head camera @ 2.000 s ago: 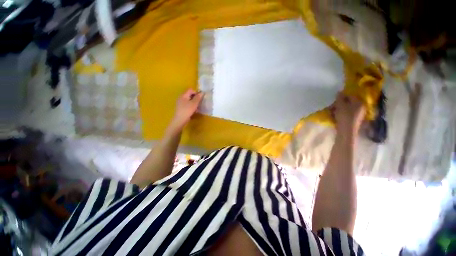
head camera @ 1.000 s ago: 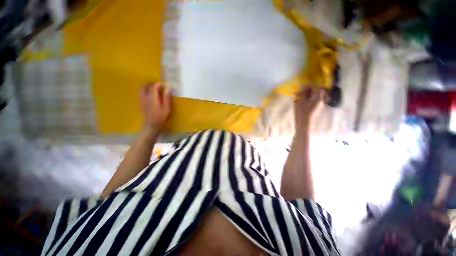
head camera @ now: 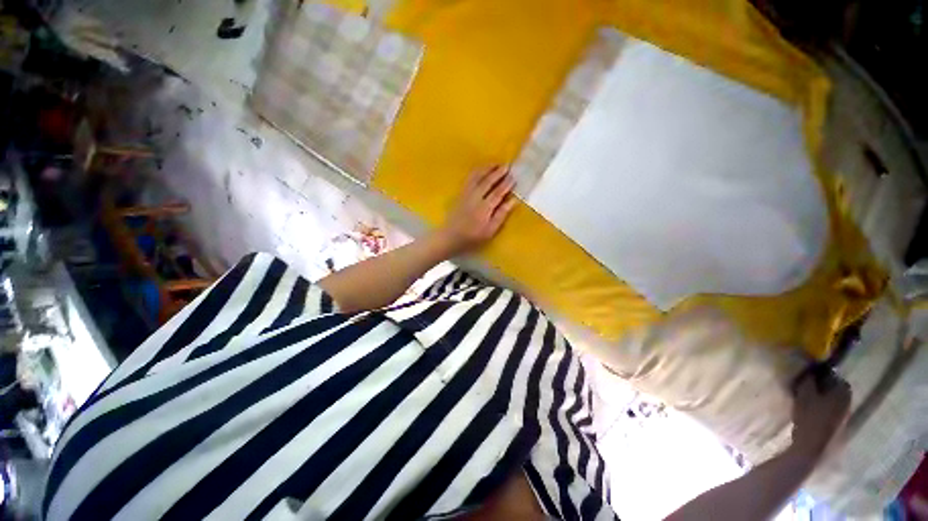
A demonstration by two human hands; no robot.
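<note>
The large white pattern sheet (head camera: 692,183) lies on the yellow fabric (head camera: 458,112), with its checked strip (head camera: 565,122) along the left end. My left hand (head camera: 482,207) rests flat with fingers apart on the yellow fabric, at the strip's lower corner. My right hand (head camera: 820,399) is at the lower right, beside the bunched yellow cloth, over a dark object that looks like the shears (head camera: 841,351). The hand is dark and blurred, so its grip cannot be made out.
A checked card (head camera: 336,87) lies at the left end of the yellow fabric. Cream cloth (head camera: 702,371) covers the table's near right part. A narrow brown stick (head camera: 883,387) lies beyond my right hand. A brown wooden frame (head camera: 153,244) stands on the left.
The view has turned, so the table now slants down to the right. My left hand has flattened at the strip's corner. My right hand has moved off the pattern's edge to the dark object.
</note>
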